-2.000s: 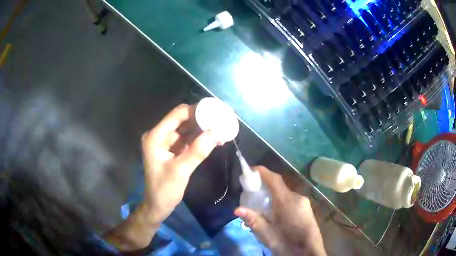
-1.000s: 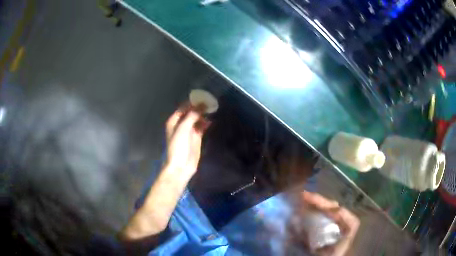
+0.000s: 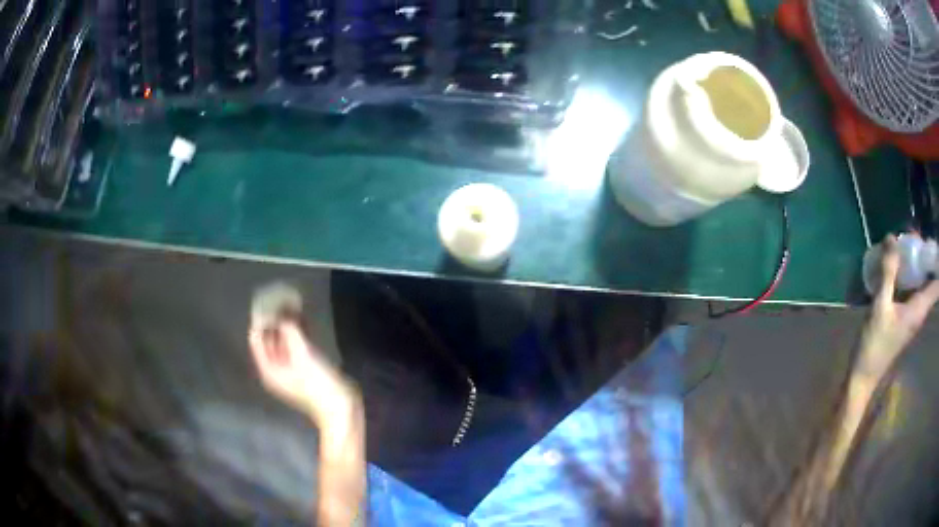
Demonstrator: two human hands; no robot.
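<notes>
My left hand (image 3: 293, 360) is blurred and holds the small white disc (image 3: 276, 301) at its fingertips, over the floor in front of the bench edge. My right hand (image 3: 894, 309) is at the far right, its fingers around a small whitish translucent bottle (image 3: 906, 262) at the bench's right end. The bottle's nozzle end cannot be made out. A cream bottle (image 3: 478, 224) stands upright near the bench's front edge, seen from above. A large open cream jar (image 3: 695, 139) with yellowish inside stands right of it, its white lid (image 3: 785, 156) beside it.
The green bench top (image 3: 350, 206) runs across the view. A clear tray of black parts (image 3: 360, 51) lies behind, with ridged trays (image 3: 41, 103) at left. A white nozzle tip (image 3: 180, 156), an orange-red fan (image 3: 880, 62), a red and black cable (image 3: 780, 278) and plastic scraps (image 3: 623, 23) also show.
The view has turned to the right. My hands have moved far apart: my left hand keeps the disc, and my right hand has carried the small bottle from above the lap to the right.
</notes>
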